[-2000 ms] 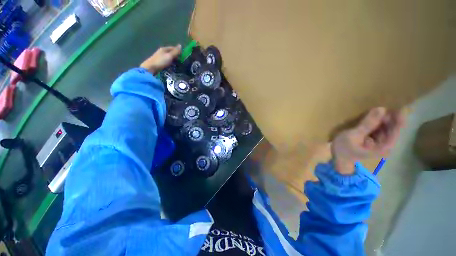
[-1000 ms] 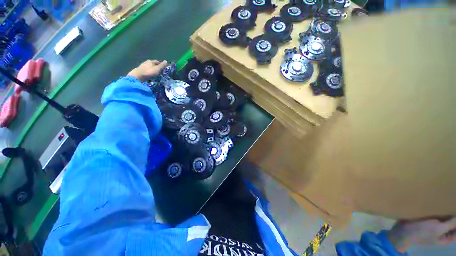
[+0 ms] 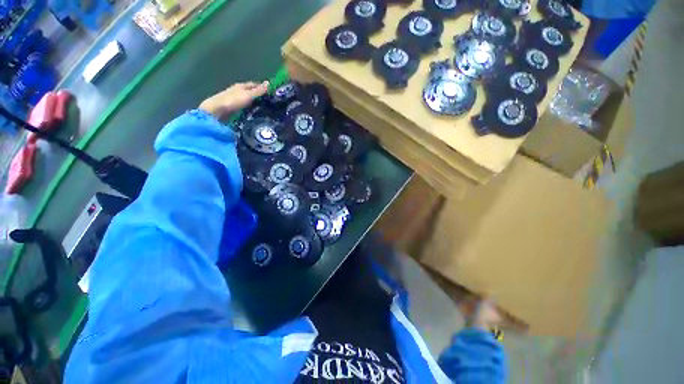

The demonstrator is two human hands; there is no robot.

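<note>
A heap of black round disc units (image 3: pixel 302 124) lies on the dark green bench top (image 3: pixel 274 296), some with shiny faces. My left hand (image 3: pixel 236 97) is at the heap's far left edge, with its fingertips by the discs; whether it grips one is unclear. More discs (image 3: pixel 511 112) lie in rows on a stack of cardboard sheets (image 3: pixel 487 154) right of the heap. A loose brown cardboard sheet (image 3: pixel 517 240) is lower, beside the stack. My right hand (image 3: pixel 491 315) is blurred at this sheet's lower edge; its grip cannot be made out.
A blue object (image 3: pixel 238 232) is partly hidden by my left sleeve. A silver-white box with a red switch (image 3: pixel 84 225) and a black cylindrical tool with a cable (image 3: pixel 120 174) are at left. An open carton holding clear plastic (image 3: pixel 577 97) is beyond the stack. Part of a blue garment shows at top right.
The large cardboard sheet has moved off the stack and down to the right, uncovering the disc rows. My right hand has come back in towards my body. My left hand has shifted only slightly.
</note>
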